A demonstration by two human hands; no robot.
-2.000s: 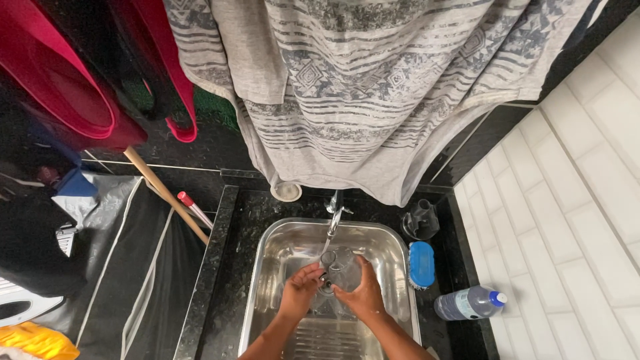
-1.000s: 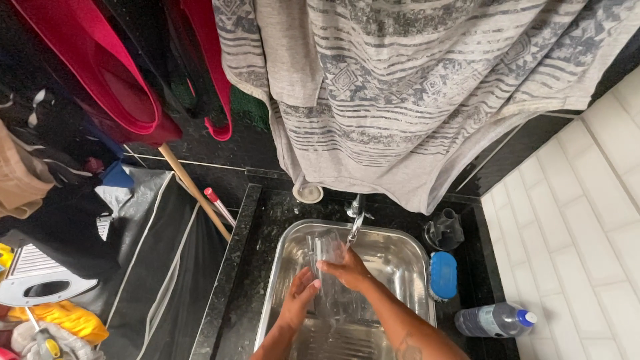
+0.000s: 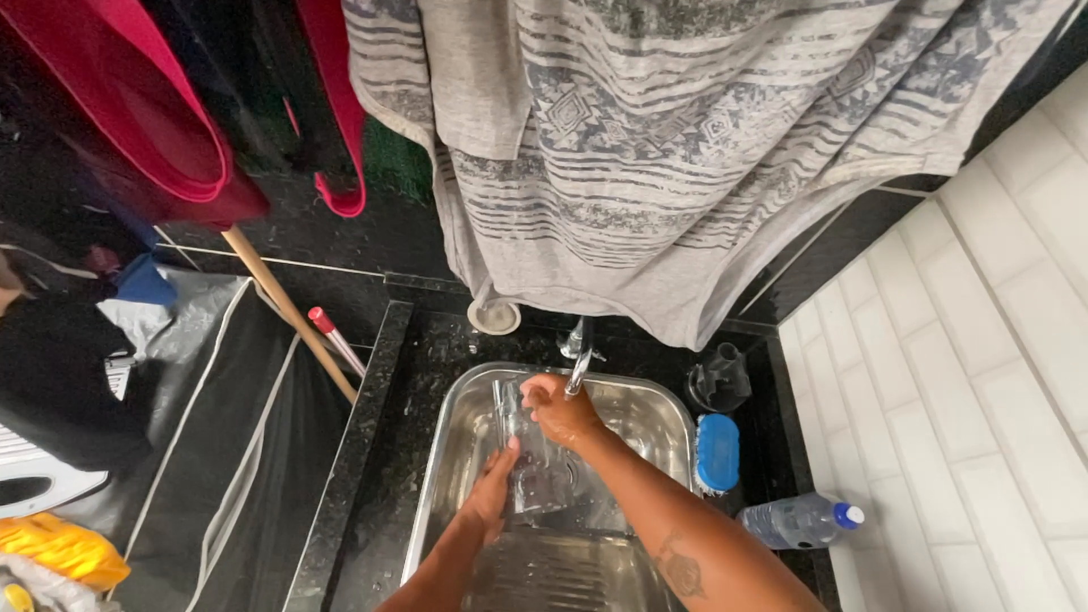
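A clear, transparent container [image 3: 540, 476] is tilted over the stainless steel sink [image 3: 680, 408]. My left hand [image 3: 493, 489] holds its lower left side, the thumb pointing up along the wall. Close to the container's upper end, my right hand [image 3: 561, 412] has its fingers curled, right under the chrome faucet [image 3: 580, 361]; whether it grips the rim or only touches it is not clear. Water wets the right hand. The sink's ribbed part lies below the container.
Right of the sink are a blue scrub brush [image 3: 718, 453], a clear plastic bottle [image 3: 795, 520] with a blue cap and a dark transparent part [image 3: 720, 378]. A patterned grey shirt [image 3: 629, 170] hangs above the faucet. A wooden pole [image 3: 289, 310] leans at left.
The container has gone from upright between both hands to tilted, with my left hand along its side. My right hand has moved up under the faucet. The view has shifted left.
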